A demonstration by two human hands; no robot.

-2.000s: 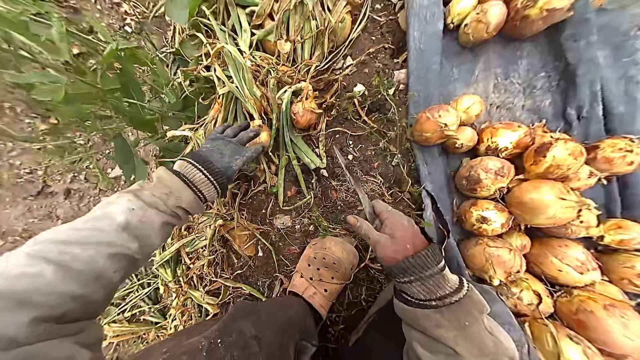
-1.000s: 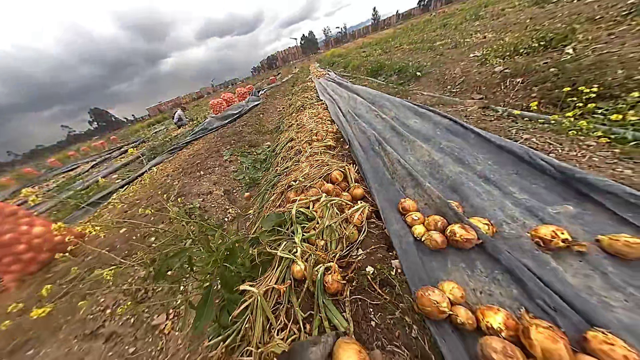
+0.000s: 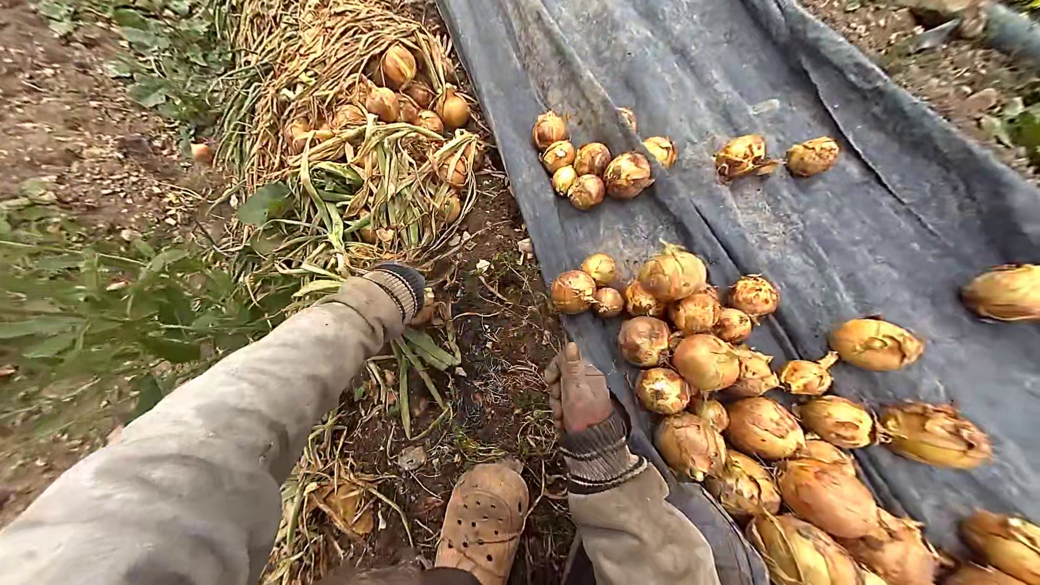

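My left hand (image 3: 414, 288), in a dark glove, reaches down at the edge of the onion leaves (image 3: 325, 203). The sleeve and knit cuff hide most of it; a bit of an onion (image 3: 431, 313) shows beside it. My bare right hand (image 3: 578, 390) is beside the edge of the dark fabric sheet (image 3: 589, 333), its fingers curled and thumb uppermost. No blade shows from this hand, and whether it holds something is hidden. Many loose onions (image 3: 705, 362) lie on the sheet to its right. More onions (image 3: 398, 106) rest among dried leaves at the upper left.
A tan clog (image 3: 485, 516) is on the soil between my arms. Green weeds (image 3: 97, 292) grow at the left. Cut leaves and an onion skin (image 3: 345, 504) lie left of the clog. Stones and a pipe-like object (image 3: 1014, 34) are beyond the sheet at the upper right.
The view swung up across the field and came back down. Two seconds ago my right hand held a knife with its blade showing; now no blade is visible.
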